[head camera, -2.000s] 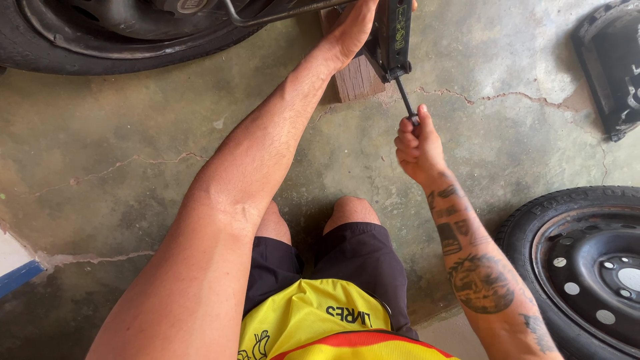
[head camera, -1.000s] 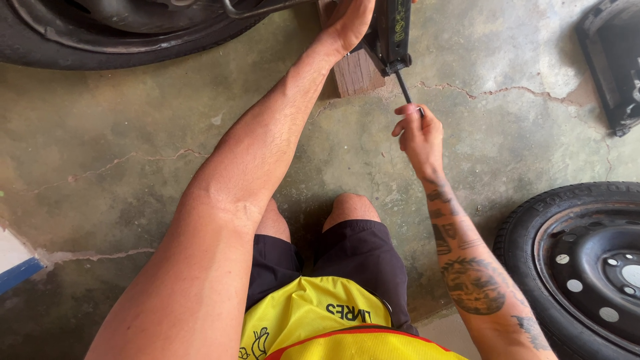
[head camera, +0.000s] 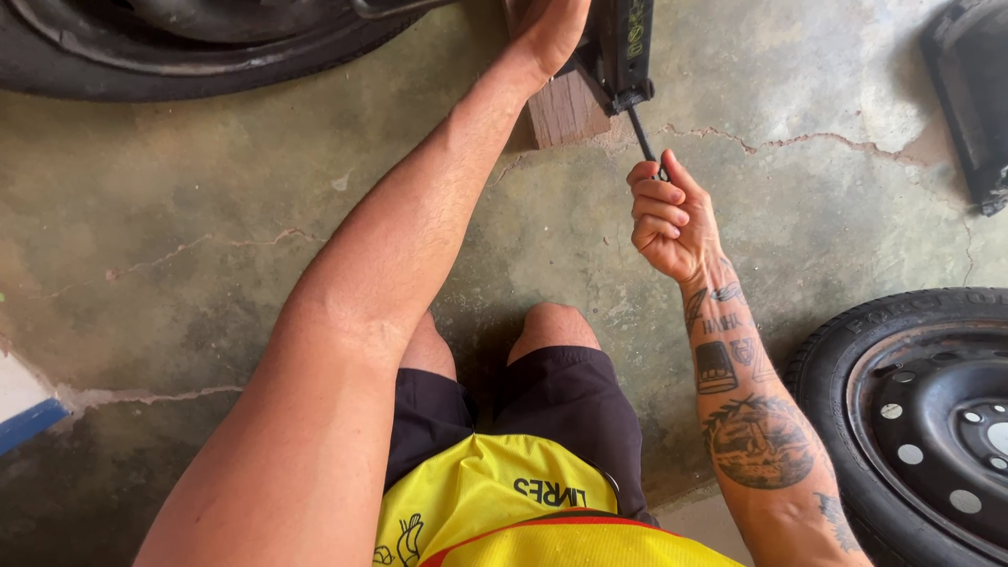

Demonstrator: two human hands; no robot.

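At the top centre a black metal scissor jack (head camera: pixel 630 47) stands over a wooden block (head camera: pixel 563 110), partly cut off by the frame. My left hand (head camera: pixel 555 31) reaches to the jack's left side; its fingers run out of view at the top edge, so what they hold cannot be told. A thin dark crank rod (head camera: pixel 642 134) comes out of the jack's near end. Around the rod's near end the fingers of my right hand (head camera: pixel 669 213) are curled, with the thumb up beside it.
A mounted car wheel (head camera: pixel 197 47) fills the upper left. On the floor at the lower right lies a loose tyre on a black steel rim (head camera: pixel 874 378). A black plastic part (head camera: pixel 965 102) is at the upper right. Cracks run across the concrete floor.
My right hand's fingers and wrist have changed pose around the crank rod; its fingers were looser one second ago. My left hand has stayed at the jack.
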